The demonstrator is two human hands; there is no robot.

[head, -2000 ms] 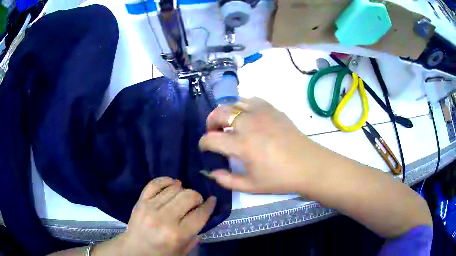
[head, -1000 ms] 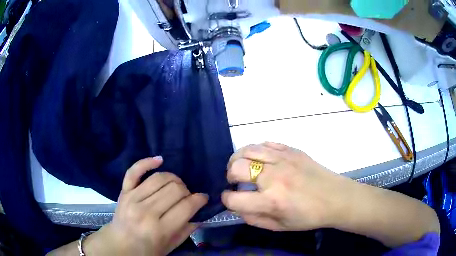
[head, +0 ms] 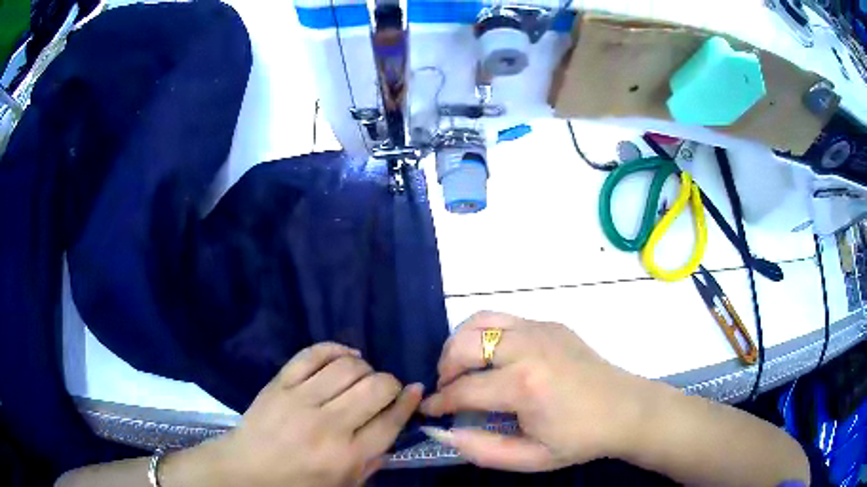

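The navy garment [head: 314, 257] lies over the left of the table, its right edge running from under the presser foot [head: 399, 179] down to my hands. My left hand [head: 328, 414] lies on the cloth near the table's front edge, thumb and fingers gripping the fabric. My right hand [head: 523, 390], with a gold ring, pinches the cloth's lower right edge between thumb and fingers, close beside my left fingertips. The grey-blue knob [head: 464, 181] is just right of the presser foot. The cloth under my fingers is partly hidden.
Green-and-yellow-handled scissors [head: 677, 276] lie right of the needle, with orange-brown snips [head: 730, 328] below. A thin black tool [head: 727, 224] lies beside them. A mint-green piece [head: 718, 84] sits on brown cardboard [head: 608, 71] on the machine arm. A measuring tape [head: 732, 376] runs along the front edge.
My right hand has moved from beside the knob down to the cloth's lower edge, and now pinches it next to my left hand. The camera view has shifted slightly.
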